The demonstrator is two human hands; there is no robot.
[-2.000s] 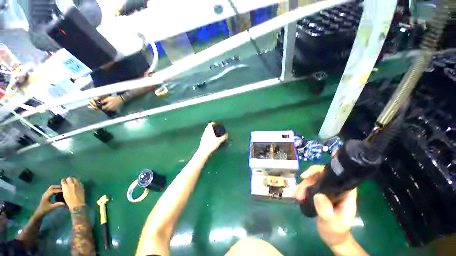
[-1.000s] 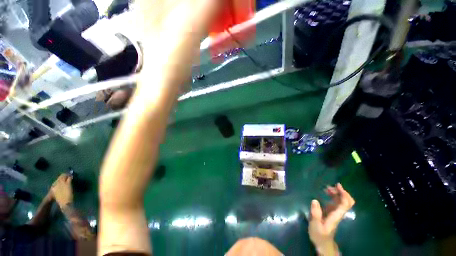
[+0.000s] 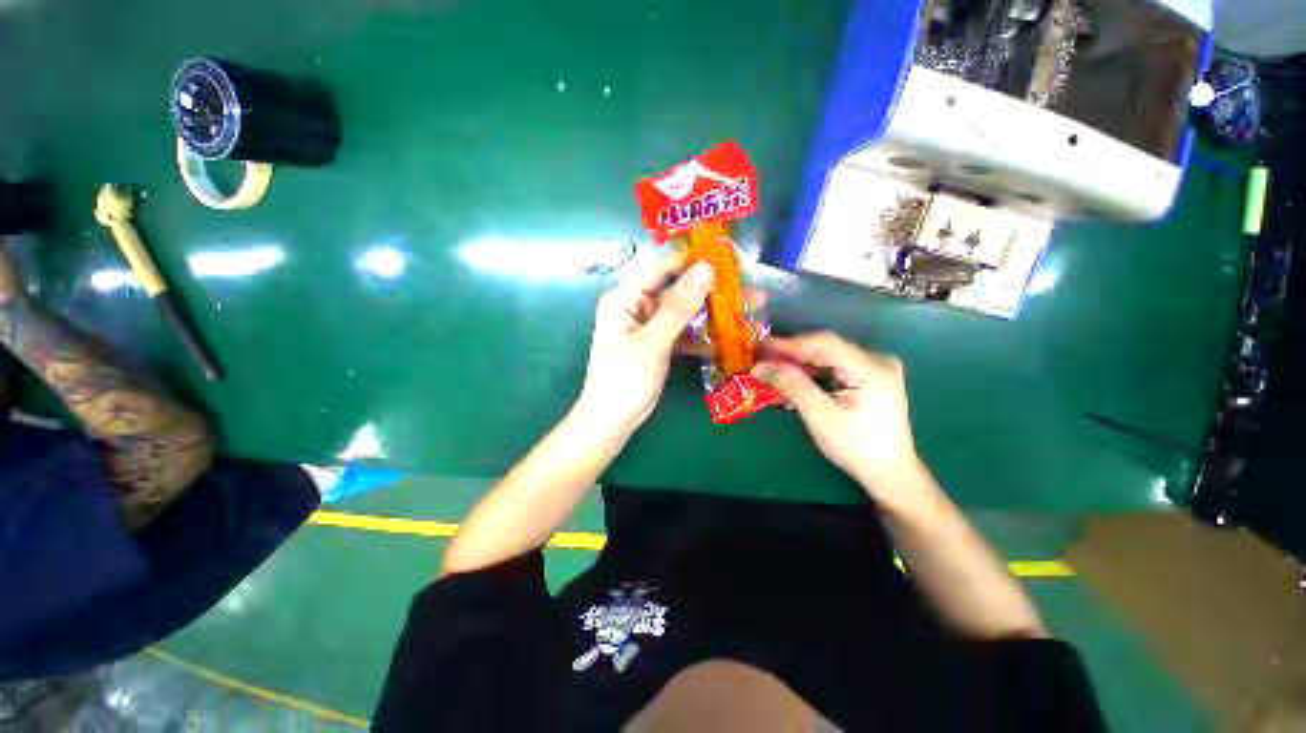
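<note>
A snack packet (image 3: 728,308), red at both ends with orange food showing through its clear middle, is held over the green bench in front of my body. My left hand (image 3: 645,327) grips its left side, with the thumb on the middle. My right hand (image 3: 845,401) pinches the packet near its lower red end. Both hands are bare.
The blue-and-white screw feeder (image 3: 988,158) stands at upper right, a yellow-green marker (image 3: 1256,201) beyond it. A black cylindrical unit (image 3: 279,115) lies by a tape roll (image 3: 226,183). A hammer (image 3: 151,272) and a neighbour's tattooed arm (image 3: 122,408) are left. Cardboard (image 3: 1196,609) is lower right.
The view has dropped and come closer to the bench. The electric screwdriver has left my right hand. My left arm, earlier stretched up near something red, is back, and both hands hold the packet.
</note>
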